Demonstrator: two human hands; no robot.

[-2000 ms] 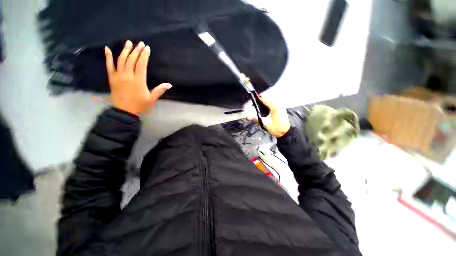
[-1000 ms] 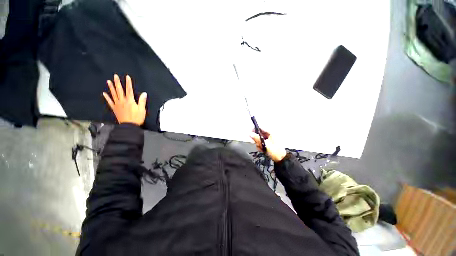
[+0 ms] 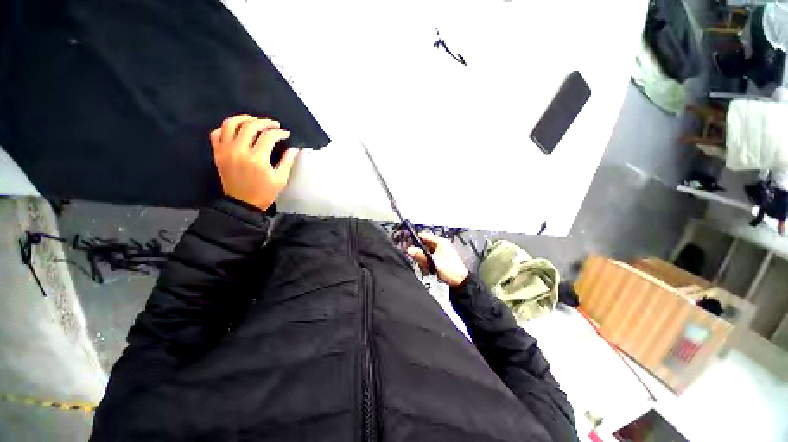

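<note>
A large black garment panel lies on the white table at the left, its pointed corner just right of my left hand. My left hand rests on the panel near its front edge, fingers bent and thumb towards the corner. Whether it pinches the cloth cannot be told. My right hand holds the tailor's shears by the black handles at the table's front edge. The blades look like a thin dark line pointing up and left over the white table, apart from the cloth.
A black smartphone and a thin offcut lie on the table. More dark offcuts lie on the floor. An olive-green cloth and a wooden box are beyond the right side. Shelving stands at the far right.
The large rounded cloth seen first has gone from the middle; a pointed panel lies further left. My left fingers, spread before, are now bent near its corner. My right hand still holds the shears.
</note>
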